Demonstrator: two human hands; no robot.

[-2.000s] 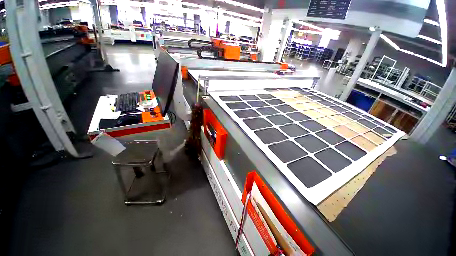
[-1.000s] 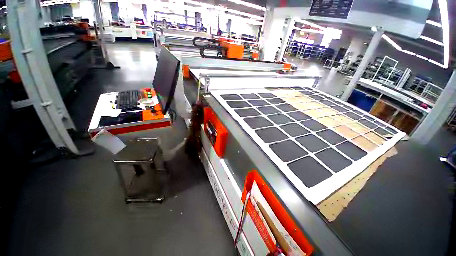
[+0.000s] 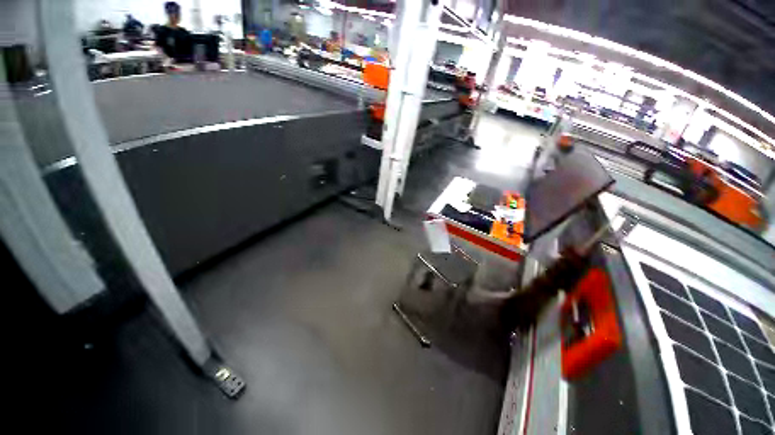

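Neither of my hands is in the picture. The frame is blurred and tilted. The cutting bed (image 3: pixel 633 374) runs along the right edge, with part of the white grid sheet (image 3: pixel 666 348) over dark rectangles on it. An orange-red holder (image 3: pixel 590 324) hangs on the machine's side. The operator console (image 3: pixel 478 237) stands beside it, with a tilted dark screen (image 3: pixel 568 194) and orange button panels. A small metal stool (image 3: pixel 448 265) stands in front of the console.
A white post (image 3: pixel 405 110) stands left of the console. Another pale post (image 3: pixel 127 204) reaches the floor at the left. Behind it lies a long dark cutting machine (image 3: pixel 246 178). A person (image 3: pixel 174 38) in dark clothing is beyond it. Grey floor (image 3: pixel 314 323) lies between the machines.
The view has swung left and tilted. The console, stool and cutting bed have shifted right in the picture. The left machine, posts and a person now show; the lower holder with papers is out of view.
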